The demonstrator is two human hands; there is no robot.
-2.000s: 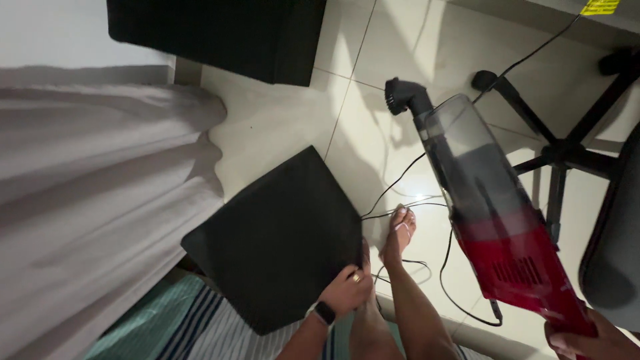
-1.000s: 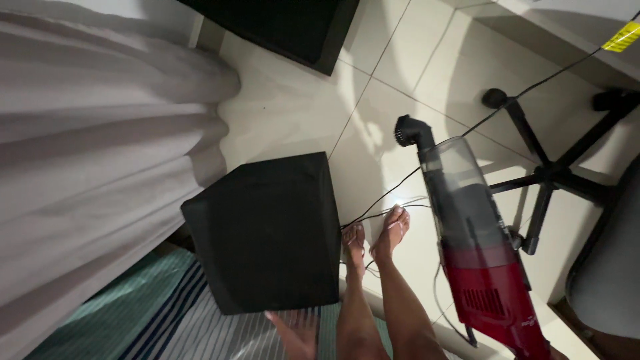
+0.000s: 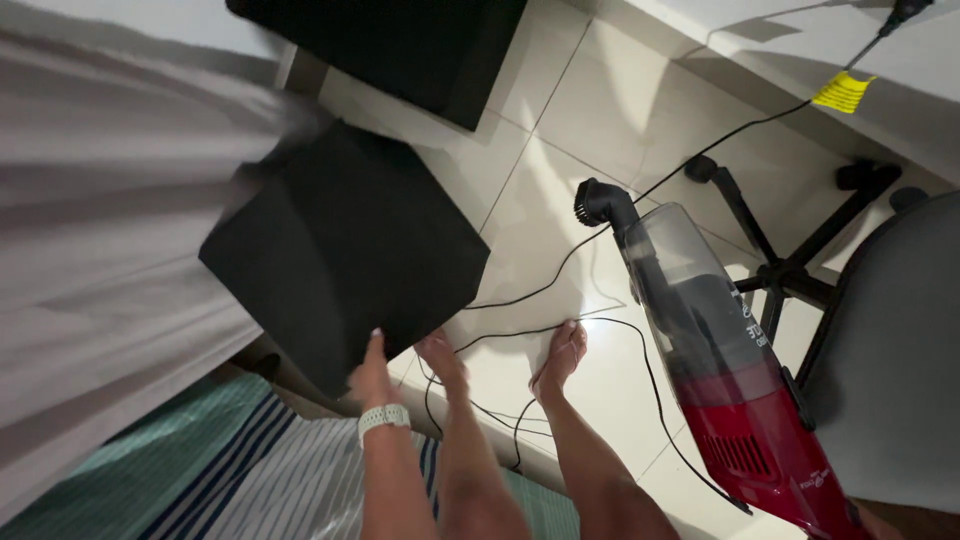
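Observation:
Tilted between the curtain and my feet is a black box-shaped item (image 3: 375, 225), whose near edge my left hand (image 3: 375, 379) grips with a finger laid along its face. That wrist wears a light band. On the right, a red handheld vacuum cleaner (image 3: 735, 420) with a clear dust container and an angled black brush nozzle (image 3: 600, 204) points up and left. My right hand (image 3: 874, 521) shows only as a sliver at the vacuum's lower end, in the bottom right corner; its fingers are hidden.
A gray curtain (image 3: 127, 195) hangs at left, and striped bedding (image 3: 315, 472) lies below. Another black item (image 3: 420, 52) stands at the top. A black cord (image 3: 720, 142) with a yellow tag crosses the tiled floor past my feet. At right is a gray office chair (image 3: 892, 360) with a wheeled base.
The black box-shaped item has turned and tilted from its pose a second ago. My left hand has changed its place on the item's near side. The vacuum remains held at the right.

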